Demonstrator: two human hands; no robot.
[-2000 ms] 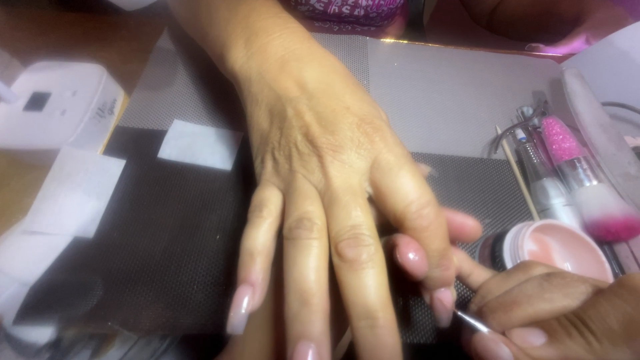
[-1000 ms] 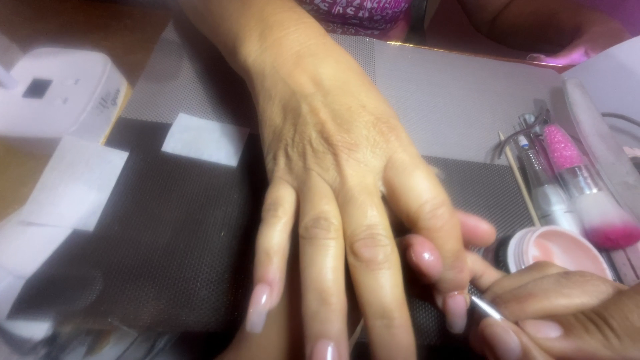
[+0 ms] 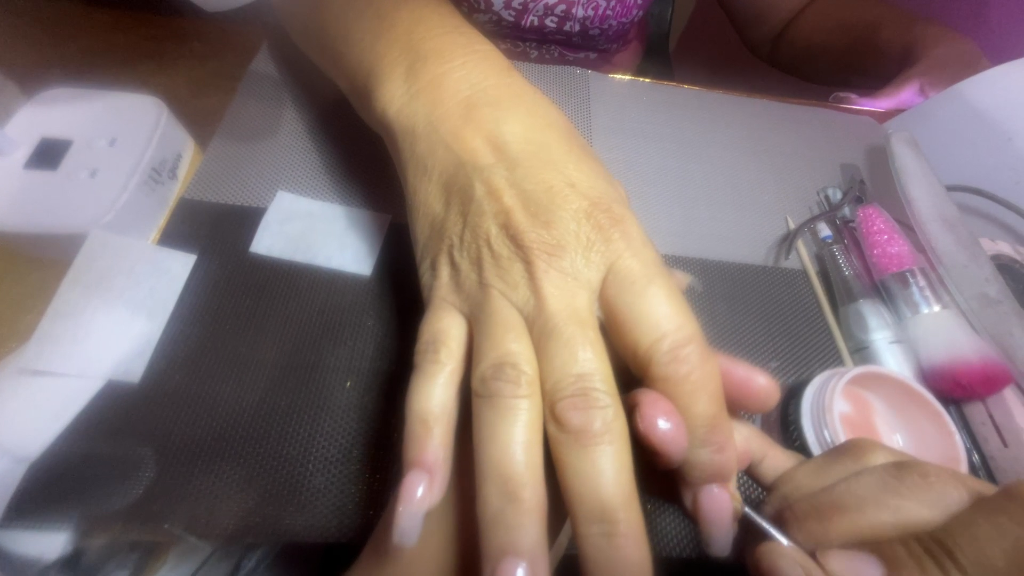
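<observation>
Another person's hand lies palm down across the middle, fingers spread, with long glossy pink nails. My left hand is mostly hidden beneath it; two of its fingertips show on either side of that person's index finger, gripping it. At the lower right, my right hand pinches a thin metal tool, whose tip is at the side of the index fingernail. The tool's working end is too blurred to identify. Just above my right hand stands an open jar of pink gel.
On the right lie a wooden stick, a pink-and-white fluffy brush and a long nail file. White paper pieces rest on the dark woven mat. A white device stands at left. The other person's second arm is across the table.
The metal tool's tip has shifted slightly about the side of the index fingernail. Both my hands keep their holds.
</observation>
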